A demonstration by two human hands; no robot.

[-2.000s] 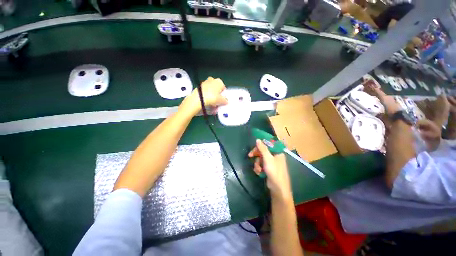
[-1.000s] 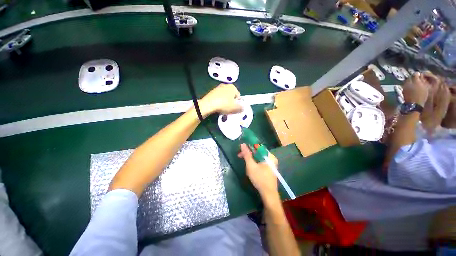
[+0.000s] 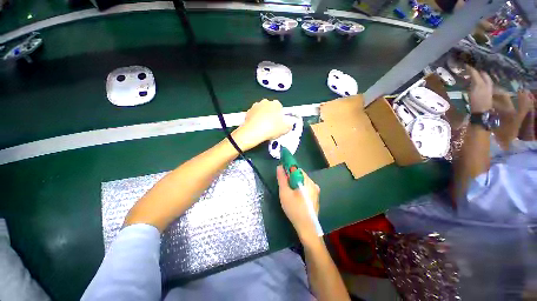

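A white plastic cover [image 3: 288,141] with dark round spots is held at its upper left by my left hand [image 3: 266,121], just below the white strip. My right hand [image 3: 299,200] grips a green hot glue gun [image 3: 292,169]. The gun's front end is at the cover's lower edge; its tip is too small to make out. A white glue stick [image 3: 310,213] runs back from the gun over my right wrist. A black cord [image 3: 213,97] crosses the view and passes over my left wrist.
Several white covers [image 3: 131,86] lie on the green belt, with part-built units [image 3: 318,27] beyond. A bubble wrap sheet [image 3: 221,226] lies under my left forearm. At right are an open cardboard box [image 3: 400,136] of white shells, a slanting post [image 3: 424,56] and another person's hands [image 3: 481,91].
The glue gun has turned and moved left to the held cover, which has come nearer me and tilted. Covers and units on the belt have shifted right. The neighbour's hands have moved.
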